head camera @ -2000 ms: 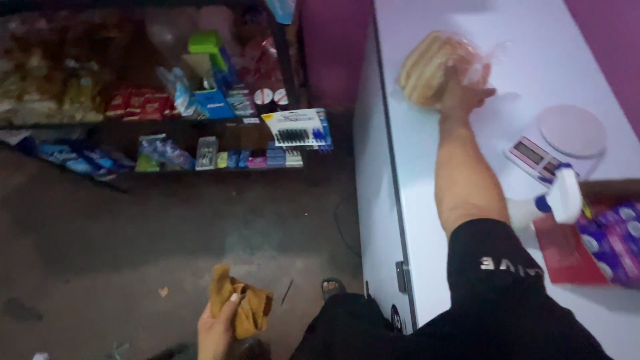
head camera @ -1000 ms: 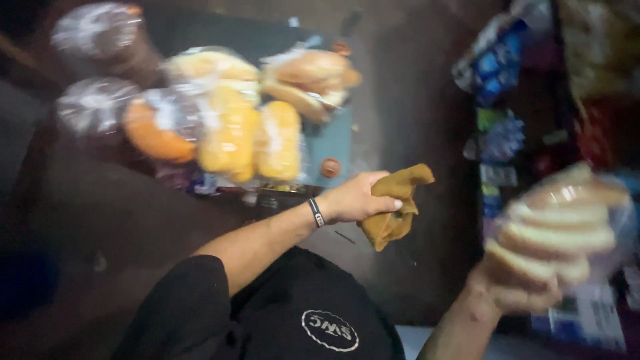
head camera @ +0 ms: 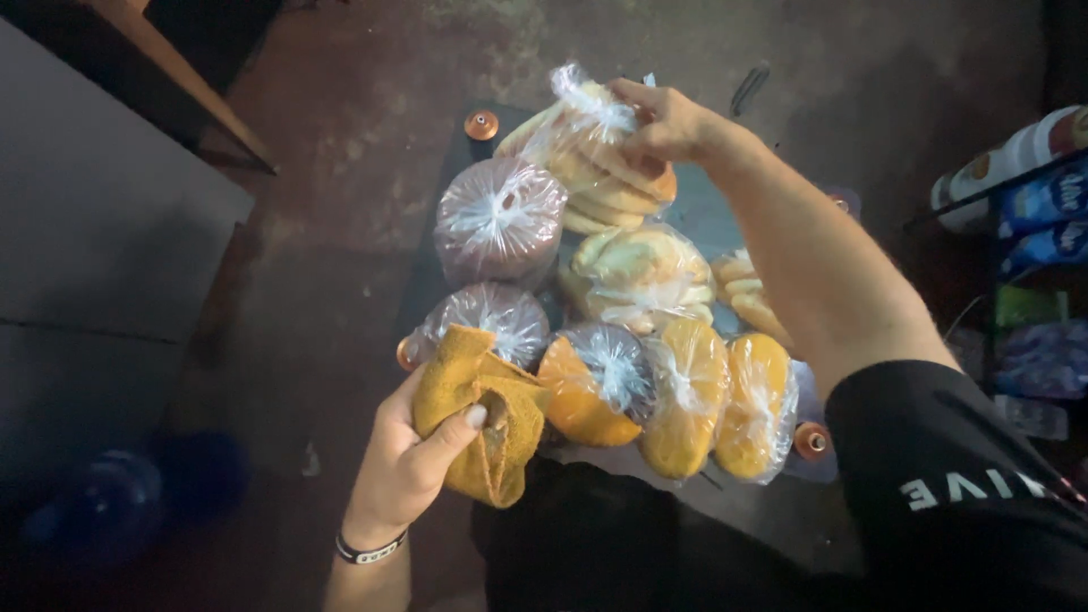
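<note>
My left hand (head camera: 412, 463) grips a folded mustard-yellow cloth (head camera: 480, 416) in front of the bagged goods. At the far side of a low glass-topped table (head camera: 431, 280), my right hand (head camera: 671, 123) holds a clear plastic bag of flat bread (head camera: 595, 170) near its knot. Beside it stands a bag with dark contents (head camera: 501, 221), with a similar bag (head camera: 497, 319) nearer me, partly behind the cloth. A bag of pale rolls (head camera: 642, 272) lies at the middle. Along the near side are a bag of orange bread (head camera: 591, 391) and two yellow wrapped loaves (head camera: 684, 399) (head camera: 752, 408).
Copper-coloured round caps (head camera: 481, 125) mark the table's corners. More bagged bread (head camera: 748, 293) lies partly behind my right forearm. A shelf with blue packets (head camera: 1050, 204) stands at the right, a grey cabinet (head camera: 102, 212) at the left. Blurred blue round objects (head camera: 110, 501) are at lower left.
The view has swung from the white counter to the low table. My right hand, on a bread bag at the counter earlier, now holds one over the table. My left hand still has the cloth.
</note>
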